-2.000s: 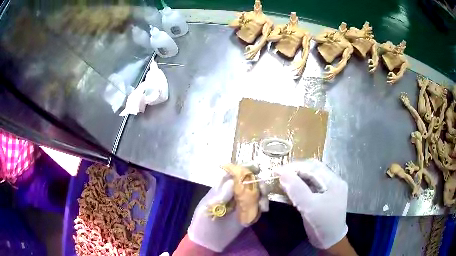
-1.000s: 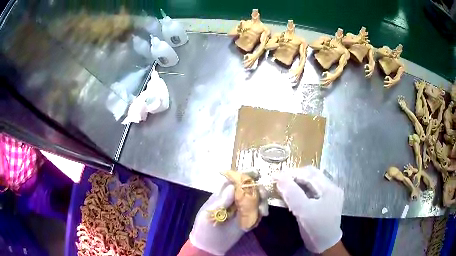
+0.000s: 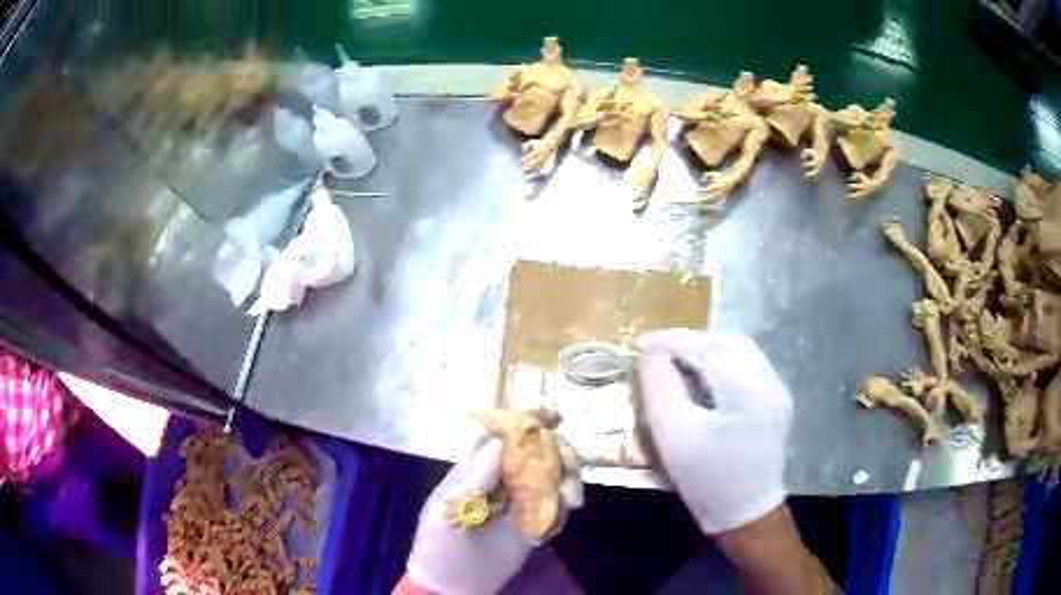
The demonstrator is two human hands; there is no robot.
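Note:
My left hand (image 3: pixel 471 540), in a white glove, holds a tan torso (image 3: pixel 533 477) at the near table edge, with a small round yellowish end showing at its left. My right hand (image 3: pixel 719 424), also gloved, is over the right part of the cardboard pad (image 3: pixel 605 305), fingertips together beside the small clear glue dish (image 3: pixel 595 363). The thin applicator rod cannot be made out clearly at the fingertips. Shiny wet smears lie around the dish.
Several tan torsos (image 3: pixel 622 122) stand in a row along the far edge. A tan pile of parts (image 3: pixel 977 302) lies at right. Squeeze bottles (image 3: pixel 342 145) and a crumpled white cloth (image 3: pixel 312 258) are upper left. A blue crate (image 3: pixel 328 500) of limbs is below left. A pink checked sleeve shows at far left.
My right hand has moved away from the torso, up beside the dish. My left hand still holds the torso. The view has shifted, so the table things appear further left.

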